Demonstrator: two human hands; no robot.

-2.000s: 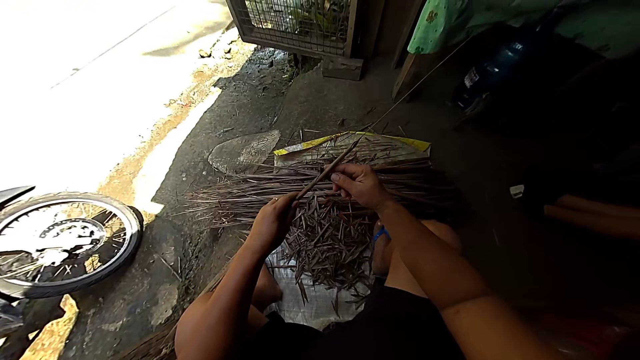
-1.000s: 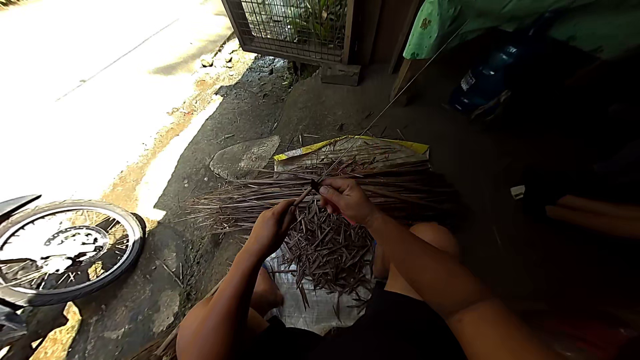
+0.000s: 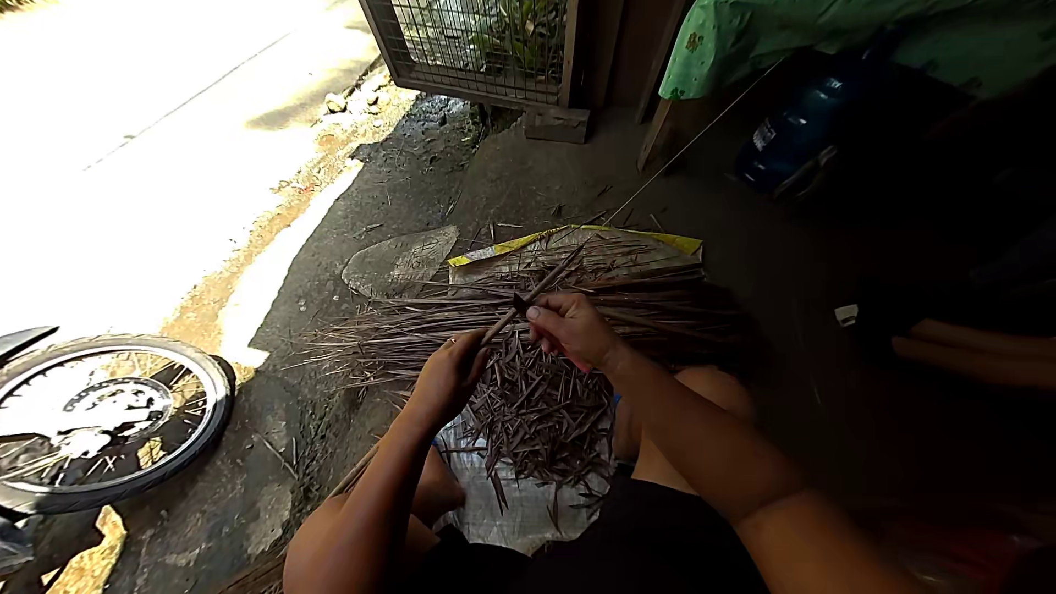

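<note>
My left hand (image 3: 452, 370) grips the near end of a thin brown dried stalk (image 3: 557, 274), which slants away up and to the right. Close beside it, my right hand (image 3: 571, 328) is closed on a small knife; its dark blade (image 3: 520, 304) lies against the stalk, and a bit of red, perhaps the handle, shows under the palm. Beneath both hands a bundle of long dried stalks (image 3: 379, 334) lies crosswise. Short cut pieces (image 3: 540, 404) are heaped between my legs on a pale woven sack (image 3: 495, 511).
A sack with a yellow edge (image 3: 676, 241) lies beyond the bundle. A motorcycle wheel (image 3: 206, 421) stands at left. Farther off are a wire-mesh frame (image 3: 487, 95), a green cloth (image 3: 742, 49) and a blue water jug (image 3: 792, 136). Another person's limb (image 3: 973, 351) shows at right.
Two seconds ago the stalk stretched up from my left hand with my right hand beside it. One second ago both hands were close together; now the stalk again reaches well past my right hand.
</note>
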